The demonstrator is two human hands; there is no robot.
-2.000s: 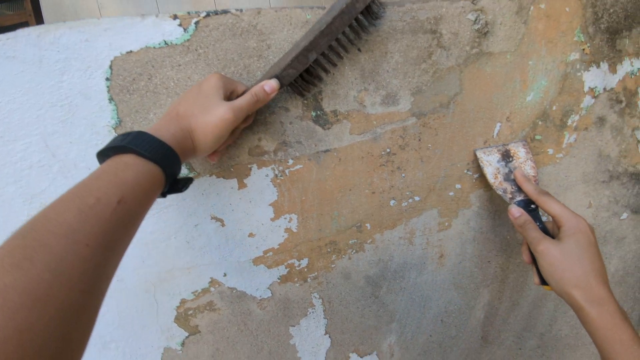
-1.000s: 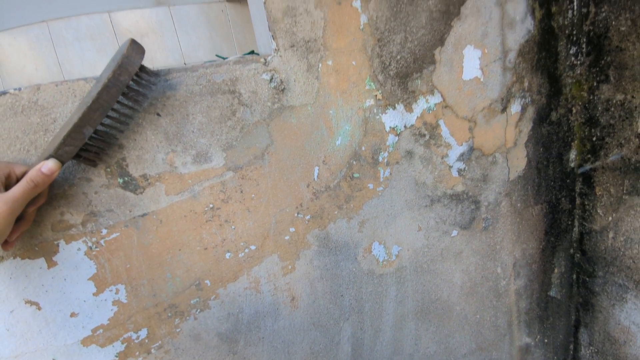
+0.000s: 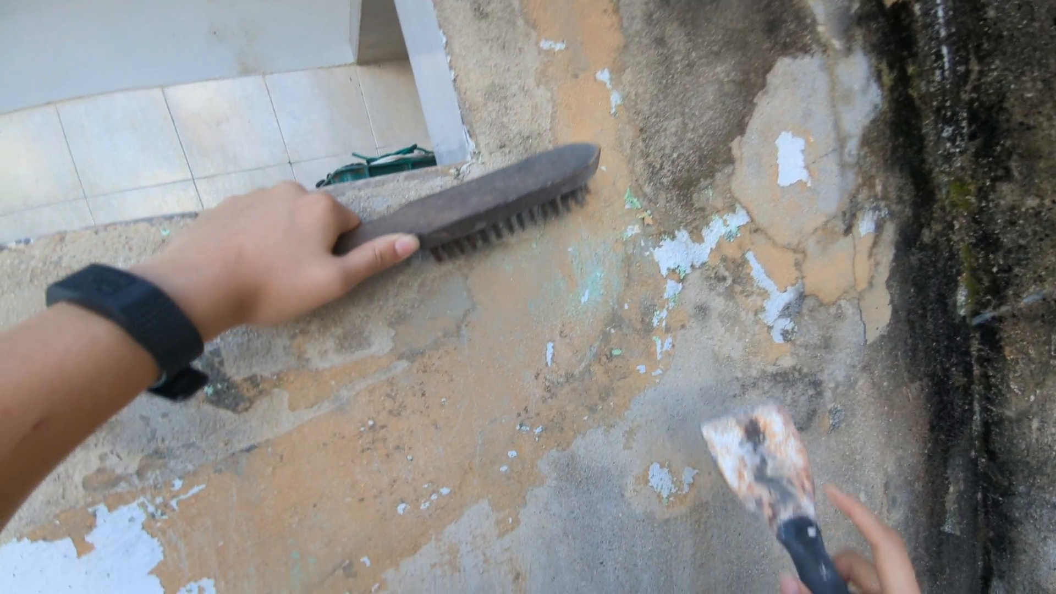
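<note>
My left hand [image 3: 272, 247], with a black band on its wrist, grips the handle of a dark brush [image 3: 487, 198] with stiff bristles. The brush lies across the upper middle of the view, its bristles facing down toward the worn plaster wall [image 3: 462, 396]; whether they touch it I cannot tell. At the lower right, my right hand [image 3: 879, 544] is partly out of view and holds a paint scraper [image 3: 763, 462] by its black handle. The scraper's blade is smeared with white and rusty patches and points up and left. Small flakes of whitish paint [image 3: 693, 247] cling to the wall between the two tools.
Dark, mossy staining [image 3: 949, 272] runs down a corner at the right. Whitish paint [image 3: 99, 553] remains at the lower left. Beyond the wall's top edge are pale tiles [image 3: 223, 124] and a green object [image 3: 379, 165]. A pale upright edge [image 3: 433, 78] stands at the upper middle.
The view has swung to the right along the wall. The brush has moved right across the wall since one second ago. My right hand and the scraper, out of view then, are visible again.
</note>
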